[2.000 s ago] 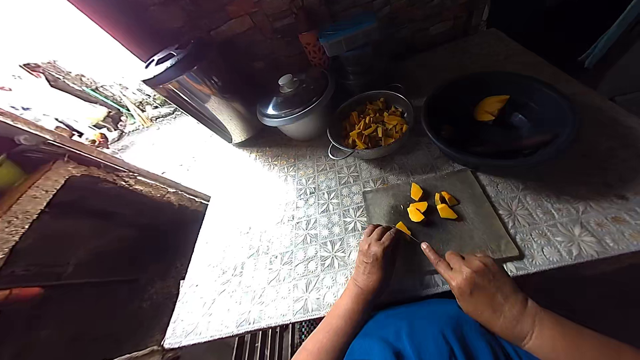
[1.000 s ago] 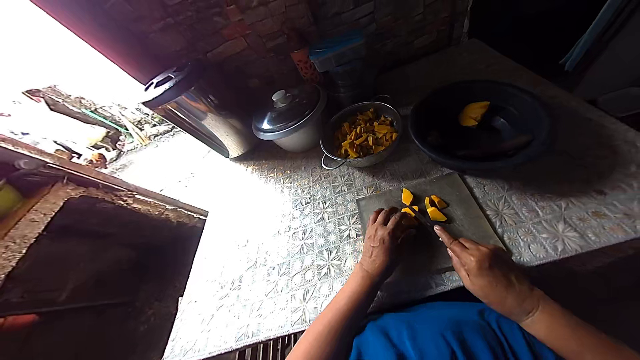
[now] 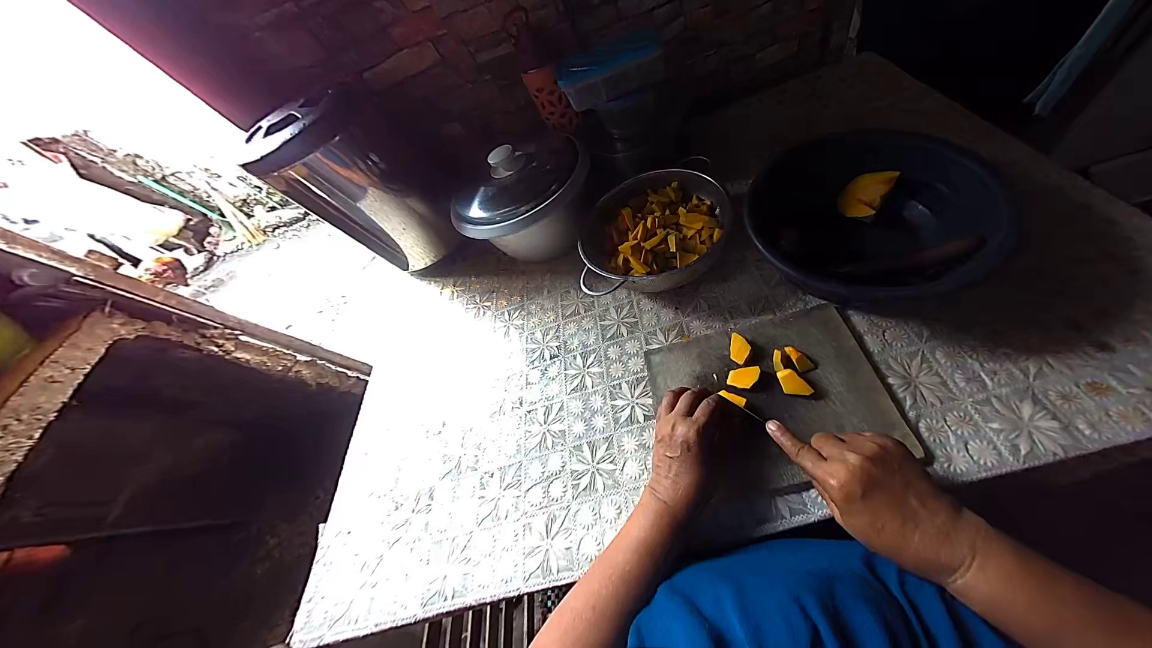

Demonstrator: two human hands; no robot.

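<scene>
My left hand (image 3: 681, 447) rests at the left of a grey cutting board (image 3: 837, 346), its fingertips against a piece of orange squash (image 3: 733, 398). In my right hand (image 3: 868, 481) is a knife, index finger stretched along it; the thin blade (image 3: 754, 415) meets that piece, and the handle is hidden in my fist. Several squash chunks (image 3: 796, 382) lie on the board just beyond my hands. Behind the board stands a metal colander-like bowl (image 3: 661, 282) holding many small cut squash pieces (image 3: 670, 232). A larger squash piece (image 3: 867, 194) sits in a dark basin (image 3: 765, 247).
A lidded pot (image 3: 535, 241) and a tall shiny container (image 3: 360, 193) stand at the back left. Behind the metal bowl are a blue-lidded plastic container (image 3: 612, 76) and an orange perforated holder (image 3: 549, 97). A patterned cloth (image 3: 549, 423) covers the table, whose front edge is near my lap.
Compared with one second ago, my left hand has drawn back slightly from the chunks, uncovering more of them and the piece at the blade.
</scene>
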